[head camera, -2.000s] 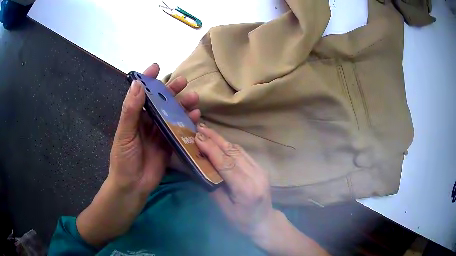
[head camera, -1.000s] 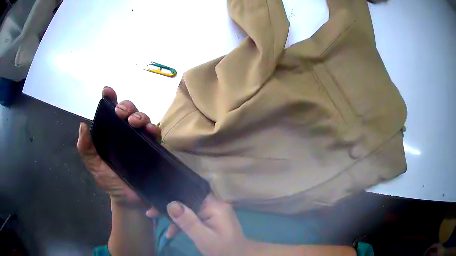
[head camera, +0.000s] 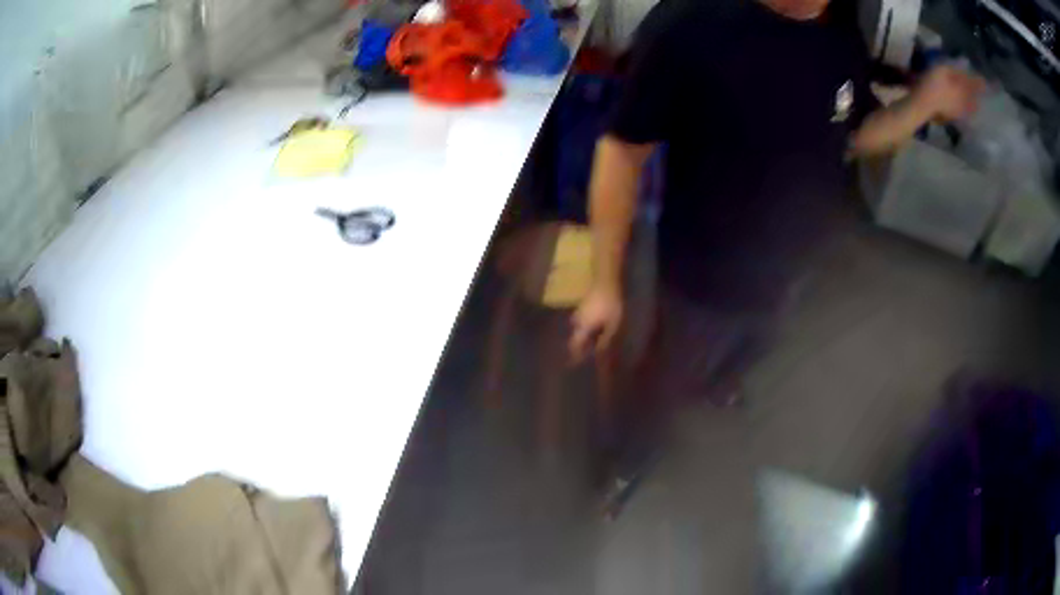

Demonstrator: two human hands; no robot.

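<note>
A tan jacket (head camera: 221,535) lies at the lower left on the white table (head camera: 267,337), cut off by the picture's edge. More brownish tan cloth (head camera: 41,418) lies bunched at the far left. Black scissors (head camera: 359,222) lie on the table, beyond the jacket. A yellow paper pad (head camera: 317,151) lies past them, with a small dark object against its far side. Neither of my hands is in the picture. The phone and the thread snips are out of view. The picture is blurred.
A person in a dark T-shirt (head camera: 744,151) stands right of the table, one arm hanging, the other raised. Red cloth (head camera: 459,52) and blue cloth (head camera: 535,47) lie at the table's far end. A stool with a yellow patch (head camera: 567,267) stands beside the table. Grey boxes (head camera: 936,198) stand behind.
The view has swung away from my hands and the phone, along the table to the scissors, the pad and a person. The jacket now shows only at the lower left.
</note>
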